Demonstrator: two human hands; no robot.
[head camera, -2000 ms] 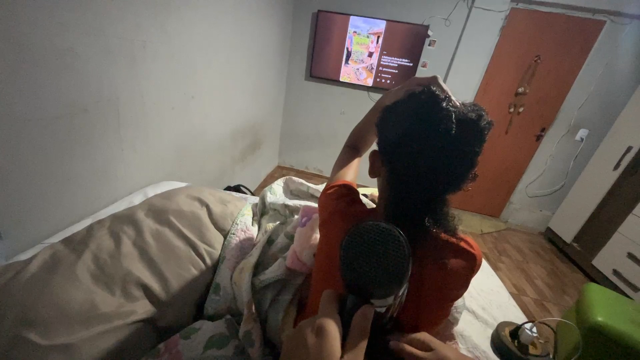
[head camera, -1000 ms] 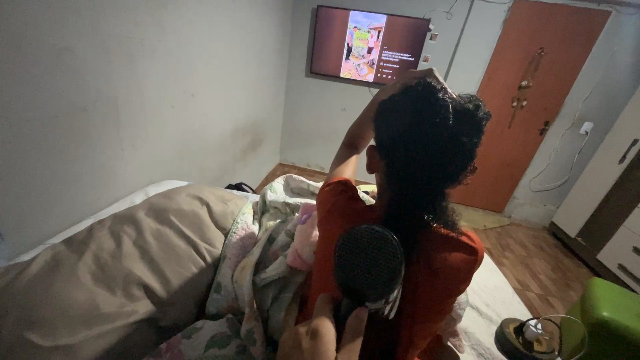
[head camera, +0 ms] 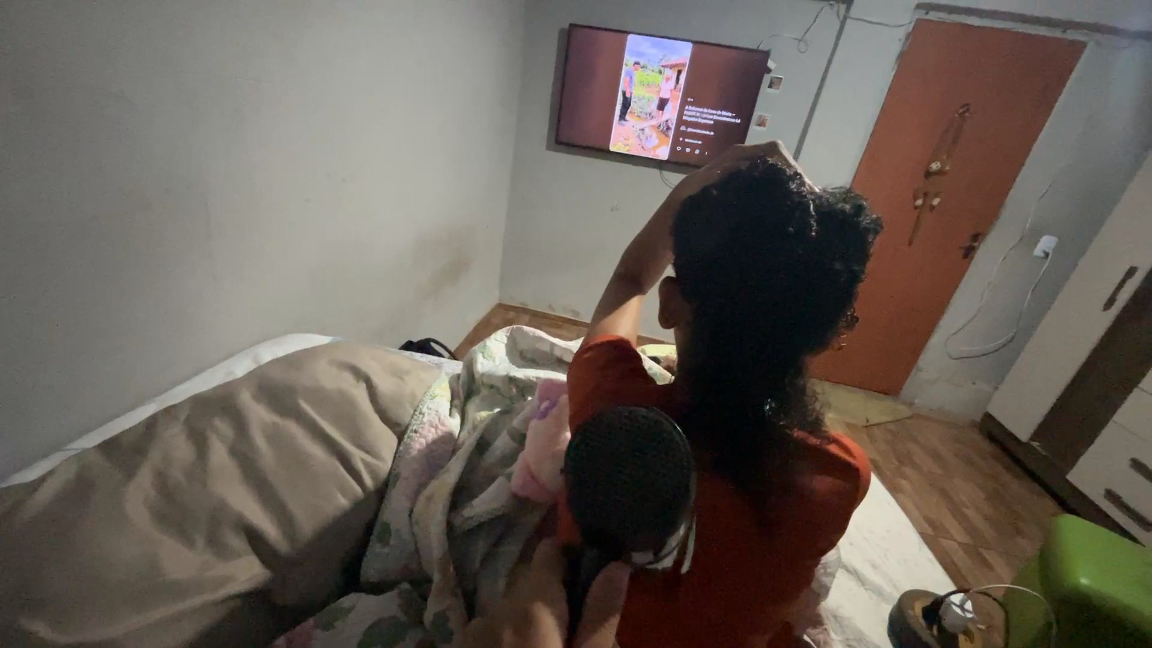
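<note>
My left hand (head camera: 540,598) is at the bottom centre, closed around the dark handle of a black round-headed tool, apparently a hair dryer (head camera: 628,481) with its meshed back toward me. The dryer's head is behind the back of a person in a red shirt (head camera: 747,540), who sits facing away. Dark curly hair (head camera: 765,297) is gathered high on that person's head and hangs down the neck. The person's own raised hand (head camera: 765,155) rests on top of the hair. My right hand is not visible.
A beige cover (head camera: 225,468) and a floral quilt (head camera: 486,504) lie on the bed at left. At lower right are a green plastic object (head camera: 1093,576) and a round item with a white part (head camera: 954,616). A television (head camera: 720,67) hangs ahead, left of an orange door (head camera: 967,198).
My right hand, visible low on the right two seconds ago, has left the view. My left hand still holds the dryer. The person's raised hand stays on the hair.
</note>
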